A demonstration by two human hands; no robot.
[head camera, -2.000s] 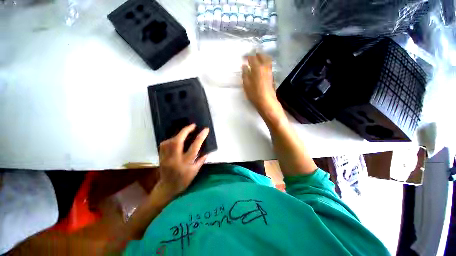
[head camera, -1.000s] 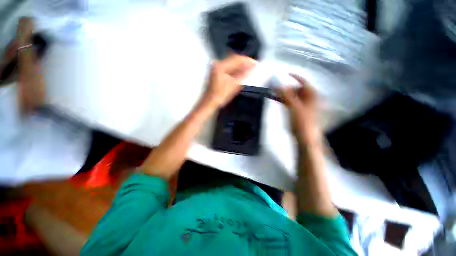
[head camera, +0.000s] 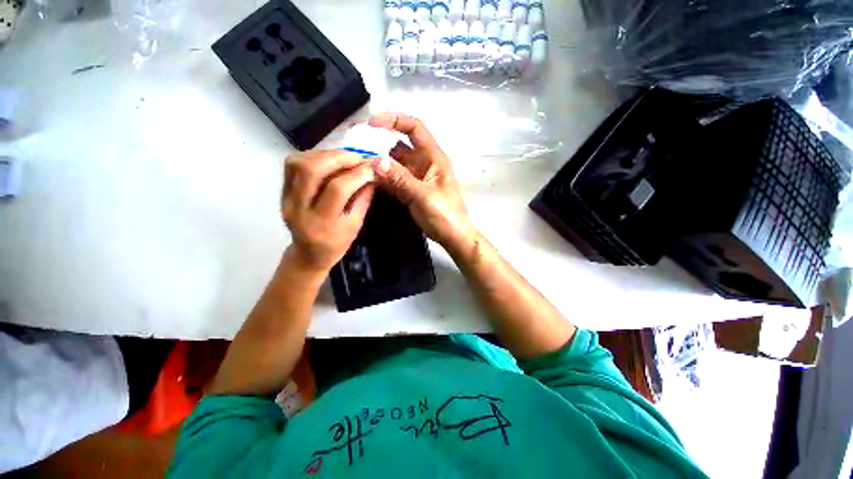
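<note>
A white charging case with a blue band (head camera: 361,142) is held between my two hands, above the far end of a black insert tray. My left hand (head camera: 323,201) grips it from the left and my right hand (head camera: 421,182) from the right; fingers hide part of it. The black insert tray (head camera: 393,262) lies on the table under my hands, its far half hidden. I cannot tell whether the case's lid is open.
Black trays in a small pile (head camera: 290,70) lie at the far left. A clear bag of white-blue cases (head camera: 463,42) lies at the far side. Stacked black trays (head camera: 776,196) stand at right, with dark film-covered contents (head camera: 692,42) beyond. White cloth shows at lower left.
My left hand has left the tray's near end and my right hand has come back from the bag of cases. Both hands now meet on a white-blue case over the tray.
</note>
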